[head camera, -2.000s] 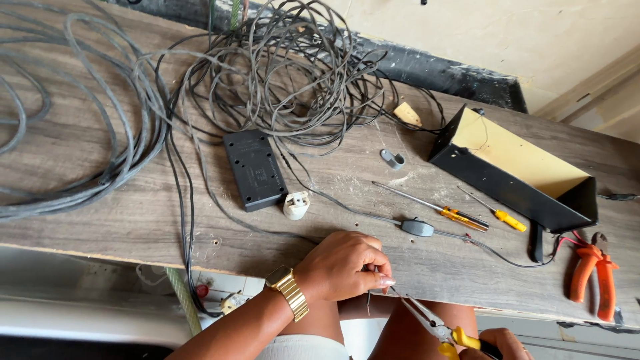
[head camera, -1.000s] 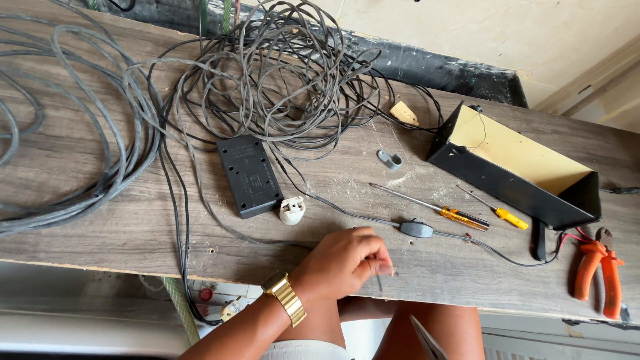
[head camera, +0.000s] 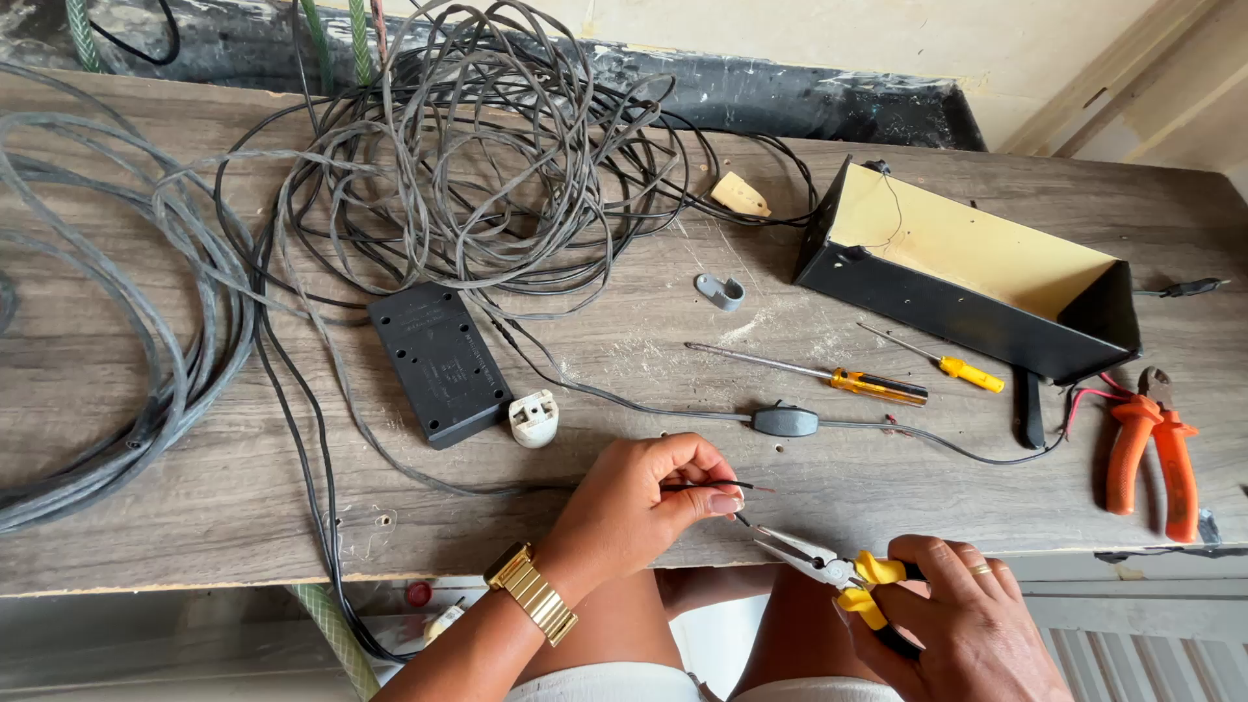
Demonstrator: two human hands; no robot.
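My left hand (head camera: 648,507), with a gold watch at the wrist, pinches a dark two-core cable (head camera: 707,485) near the bench's front edge. One core shows a bare copper tip, and the other points down toward the pliers. My right hand (head camera: 951,619) holds yellow-and-black long-nose pliers (head camera: 829,565), their jaws parted beside the lower core's end. Whether the jaws touch the wire cannot be told. Above my hands lie an inline cord switch (head camera: 785,420), an amber-handled screwdriver (head camera: 858,384) and a smaller yellow-handled screwdriver (head camera: 965,372). A white plug part (head camera: 533,419) sits left of my left hand.
A tangled cable heap (head camera: 487,166) and a thick grey cable coil (head camera: 195,370) cover the wooden bench's (head camera: 624,341) left and back. A black plastic box (head camera: 439,366) lies below the heap. Rightward are an open black metal housing (head camera: 975,263) and orange-handled cutters (head camera: 1150,448). A grey clip (head camera: 720,291) lies mid-bench.
The pliers, low at the frame's edge a second ago, have come up beside the wire end, and my right hand is back in view. My left hand still pinches the cable.
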